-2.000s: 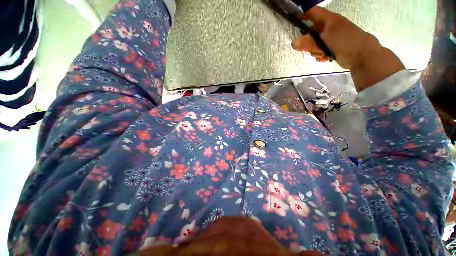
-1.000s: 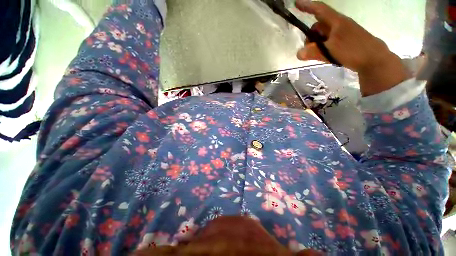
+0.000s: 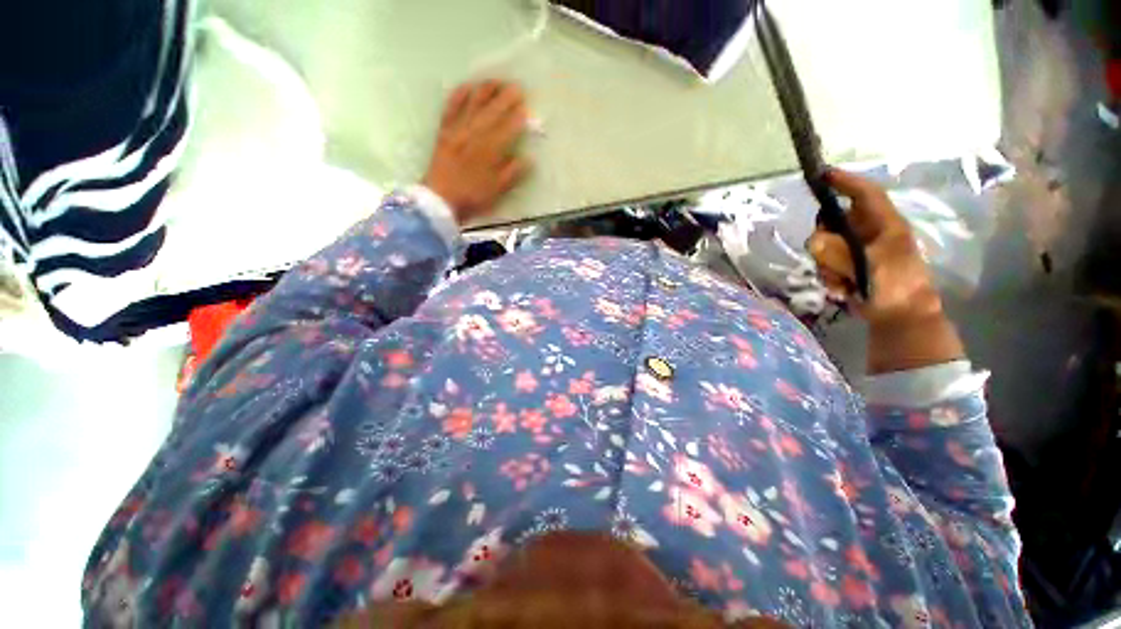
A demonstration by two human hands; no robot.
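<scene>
My right hand (image 3: 879,252) holds long black shears (image 3: 793,105) by the handles at the table's front edge, blades pointing up toward the frame's top. My left hand (image 3: 482,141) lies flat on the table, fingers a little apart, with a small white bit at its fingertips; nothing is seen held in it. A navy garment panel (image 3: 670,22) with a thin white edge lies at the top centre, cut off by the frame. Its corner points toward me, just left of the shears. Neither hand touches its visible part.
The pale greenish table (image 3: 615,154) has its front edge against me. Layered navy pieces with white edges (image 3: 92,184) lie at the left. A red item (image 3: 215,326) shows below them. White and dark scraps (image 3: 762,234) lie on the floor beyond the table edge.
My left hand has come into view on the table. My right hand has moved down and right, with the shears now more upright. The navy panel shows more, and the view has shifted left.
</scene>
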